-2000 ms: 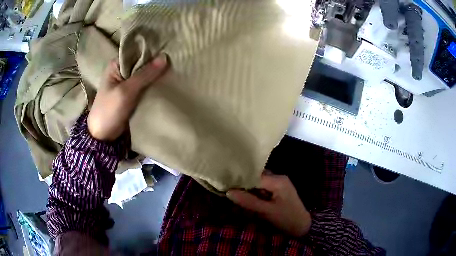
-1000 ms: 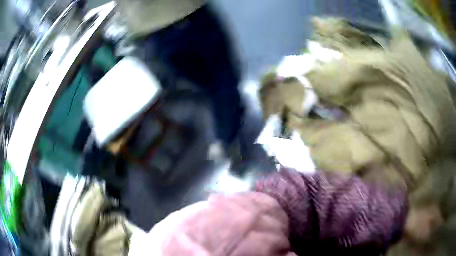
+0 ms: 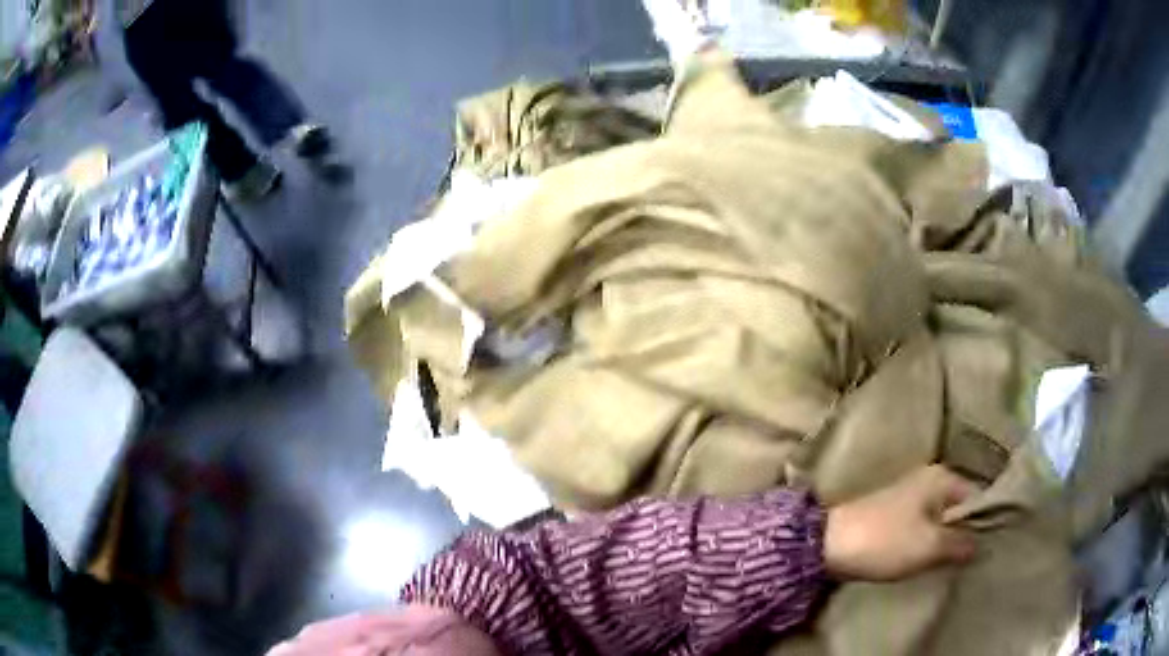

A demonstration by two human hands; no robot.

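Note:
A large heap of crumpled khaki cloth pieces [image 3: 718, 295] fills the middle and right of the view. My left hand [image 3: 904, 523] reaches in from the lower left over the near side of the heap, its fingers closed on a fold of khaki cloth. White pieces [image 3: 468, 468] stick out at the heap's left side, and another white piece [image 3: 1061, 417] shows at the right. My right hand is not in view. The sewing machine is not in view.
A light tray [image 3: 128, 231] of small pale items stands at the upper left, with a white stool seat [image 3: 74, 442] below it. A person's legs [image 3: 237, 96] show at the top left. Grey floor lies between them and the heap.
The view has swung left from the machine to the heap. My left hand now holds cloth on the heap; the panel both hands held earlier and my right hand are out of view.

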